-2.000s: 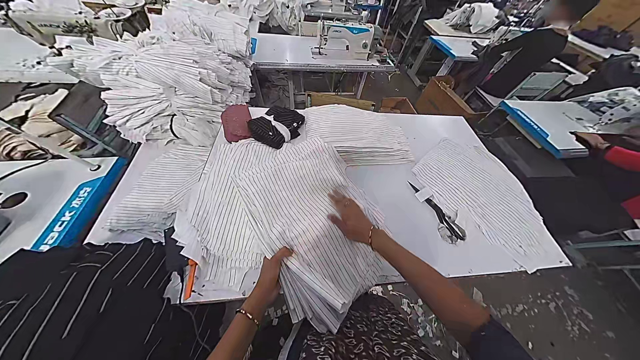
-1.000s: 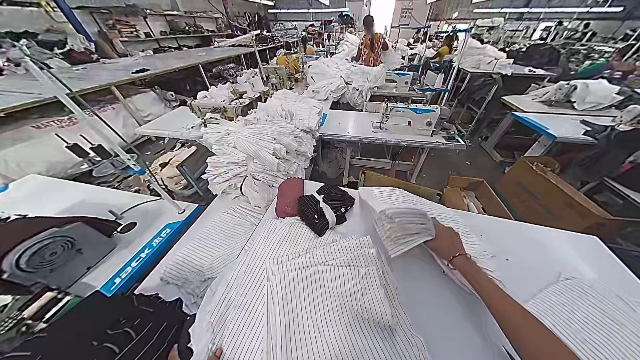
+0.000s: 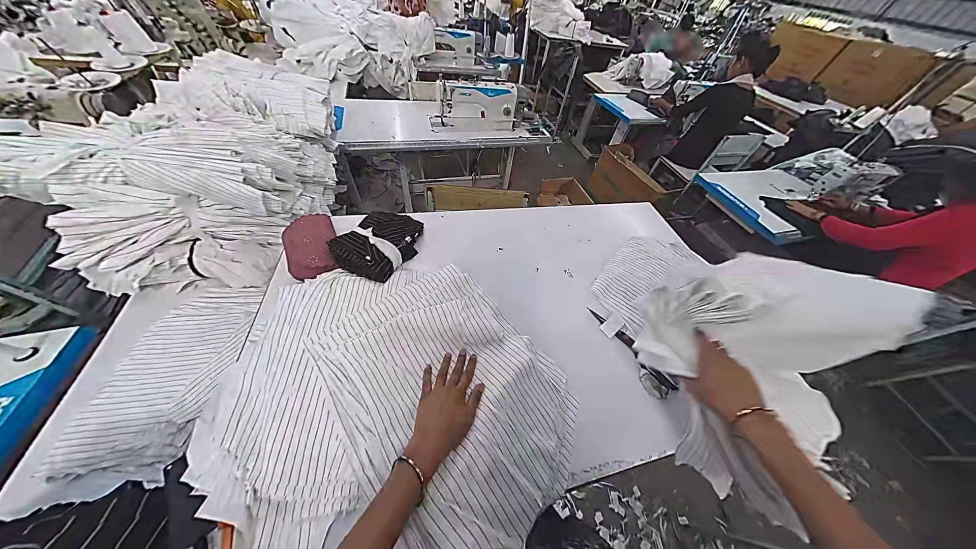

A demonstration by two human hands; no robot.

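Observation:
My left hand lies flat, fingers a little apart, on a stack of white pinstriped fabric pieces. At the right, my right hand grips a bunched bundle of white fabric, whose loose ends spread past the table edge. Beneath and beside that bundle are more striped pieces and a dark-bladed tool, perhaps scissors, partly covered. Behind the stack sit a dark red folded cloth and a black striped cloth roll tied with a white strip.
A white table carries the fabric. Large heaps of striped fabric rise at the left. A sewing machine stands on the table beyond, with cardboard boxes near it. Two people sit at the right, one in a red sleeve.
The right hand, on a striped bundle by the back of the table a second ago, now holds the white bundle at the right. The view has swung down again.

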